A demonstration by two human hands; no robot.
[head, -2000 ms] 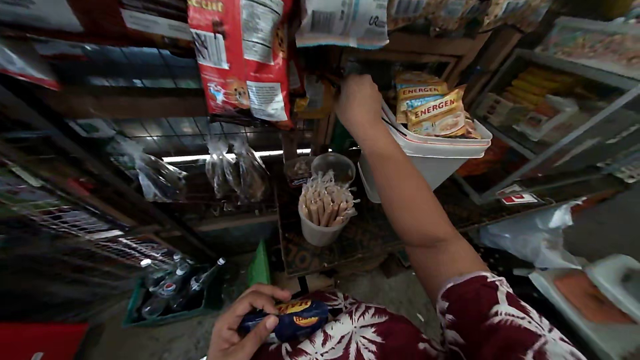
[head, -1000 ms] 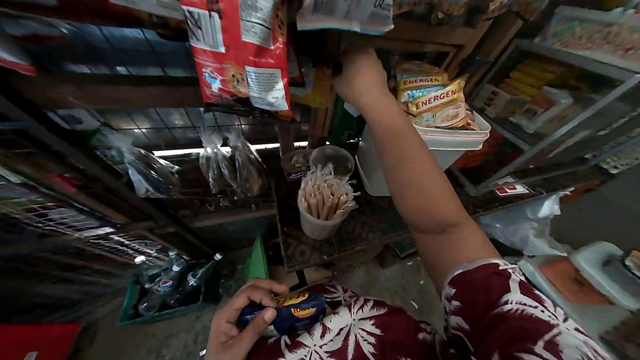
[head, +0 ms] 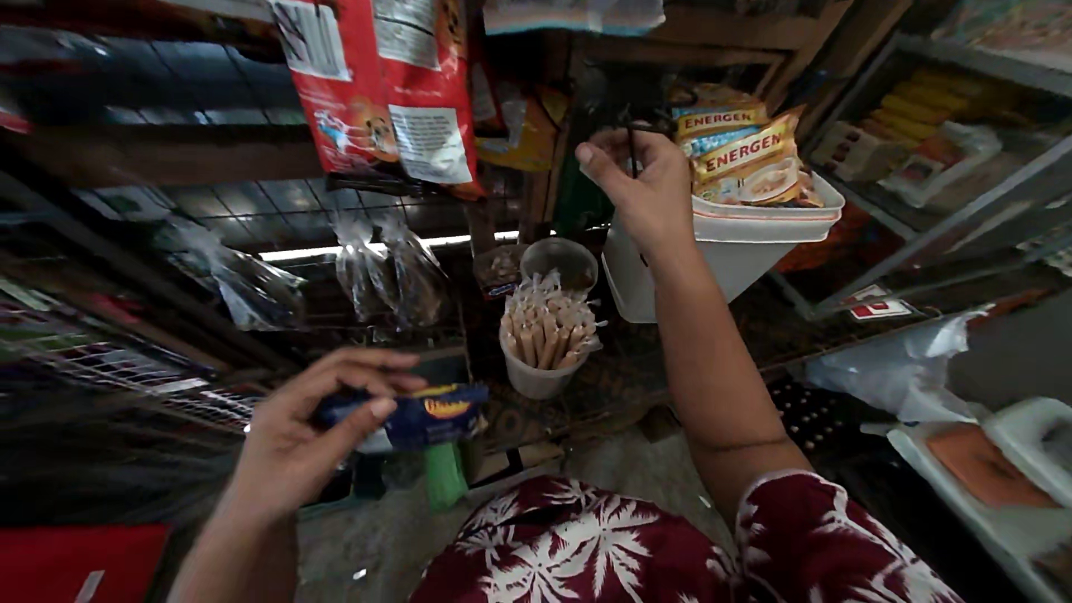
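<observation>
My left hand (head: 314, 427) holds a dark blue snack packet with a yellow logo (head: 444, 408) between thumb and fingers, at the lower left. My right hand (head: 641, 180) is raised beside a white plastic tub (head: 712, 251), its fingers curled and its thumb apart. A thin dark cord or strip (head: 633, 151) shows at the fingers; whether they grip it is unclear. Gold sachets (head: 745, 159) fill the top of the tub. Between the hands, a clear plastic cup (head: 536, 378) holds many wrapped light-brown sticks (head: 548, 331).
A red packet (head: 385, 100) hangs at the upper left, with knotted plastic bags (head: 402, 268) below it. Behind the cup stands another clear container (head: 559, 261). On the right are a glass-sided case (head: 904, 243) and a white plastic bag (head: 896, 360). Wire racks (head: 159, 368) line the left.
My left hand has moved up and away from the shirt with the blue packet. My right hand has come lower, and its fingers and thumb now show, with the thin dark cord or strip.
</observation>
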